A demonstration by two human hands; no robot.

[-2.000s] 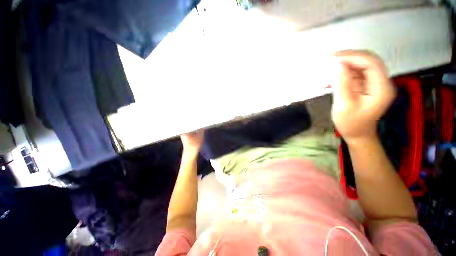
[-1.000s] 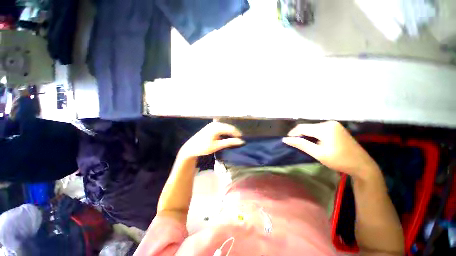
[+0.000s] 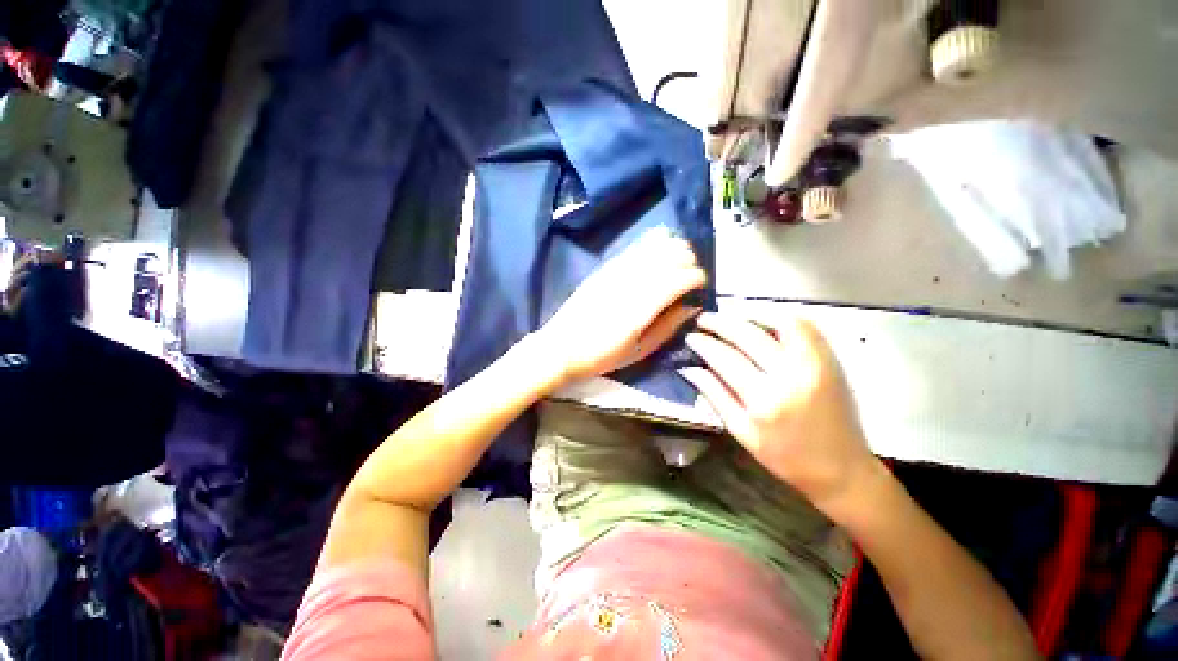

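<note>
A navy garment piece [image 3: 510, 239] lies folded and bunched on the table's front part, left of and below the needle area [image 3: 749, 194]. My left hand [image 3: 633, 304] is on the cloth with its fingers curled over its right part. My right hand [image 3: 775, 394] is beside it, fingertips at the cloth's right edge, close to the left fingertips. The cloth between the hands is partly hidden by the fingers. The sewing machine head [image 3: 827, 65] is cream, with ribbed knobs.
Long navy trousers [image 3: 317, 245] drape over the table's left side. White cloth scraps [image 3: 1021, 187] lie right of the needle area. The white table edge [image 3: 1008, 400] runs across the front. A red-rimmed bin [image 3: 1066, 568] is under the table at right. Dark garments [image 3: 246, 504] are heaped below left.
The navy cloth has come up from the lap onto the table. Both hands have moved up with it and are now close together near the needle area.
</note>
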